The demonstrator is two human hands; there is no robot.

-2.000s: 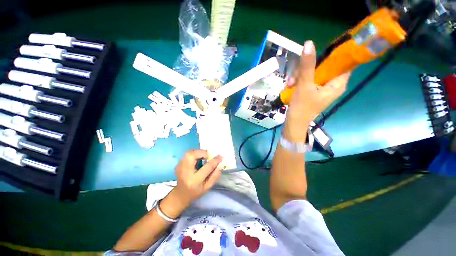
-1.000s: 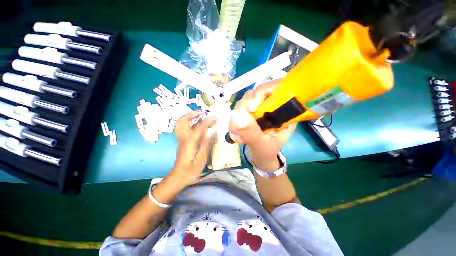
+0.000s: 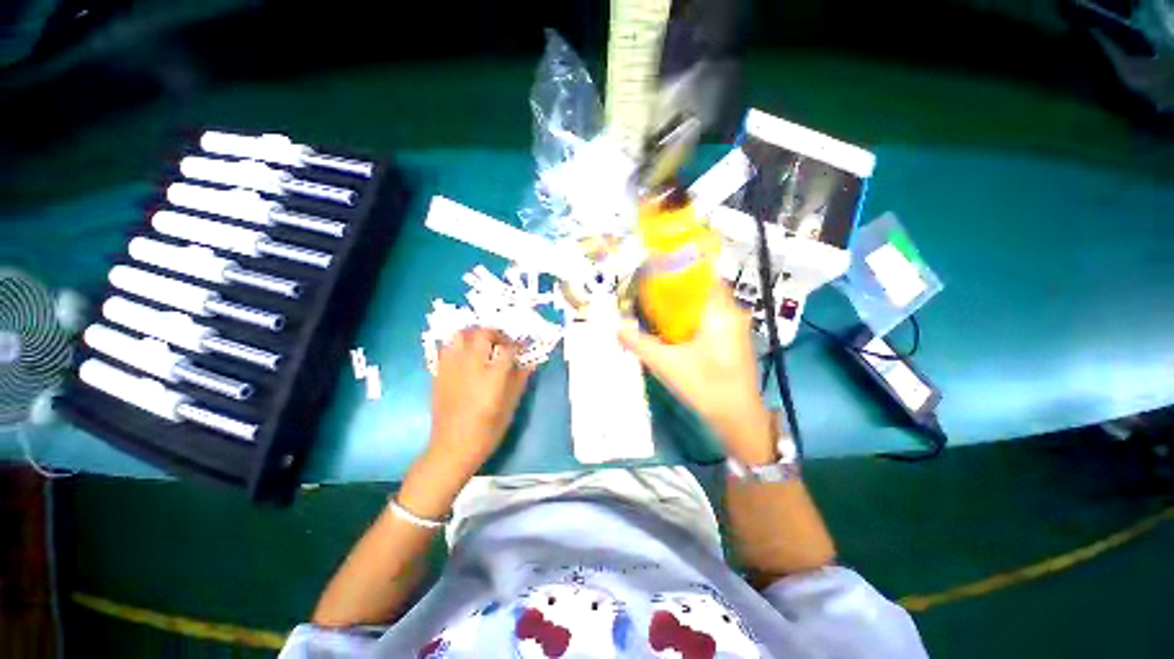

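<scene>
A white tripod leg assembly [image 3: 609,399] lies on the teal mat, its three flat arms spread in a Y from a hub. My right hand [image 3: 706,361] holds the orange electric screwdriver [image 3: 679,273] over and just right of the hub; the tool is blurred and its tip is hidden. My left hand [image 3: 478,386] is at the near edge of the heap of small white plastic pieces [image 3: 509,299], left of the near leg. Its fingers point down into the heap, and whether they hold a piece cannot be seen.
A black foam tray [image 3: 286,444] holds a row of white handles with silver rods at left, beside a fan [image 3: 23,345]. A clear bag [image 3: 567,122] lies behind the hub. A screw feeder [image 3: 805,193], a flat packet [image 3: 891,273] and a power adapter [image 3: 899,376] with cables are at right.
My left hand has moved from the hub to the heap of small pieces. The screwdriver has swung more upright over the hub. The view has shifted, showing the fan and packet.
</scene>
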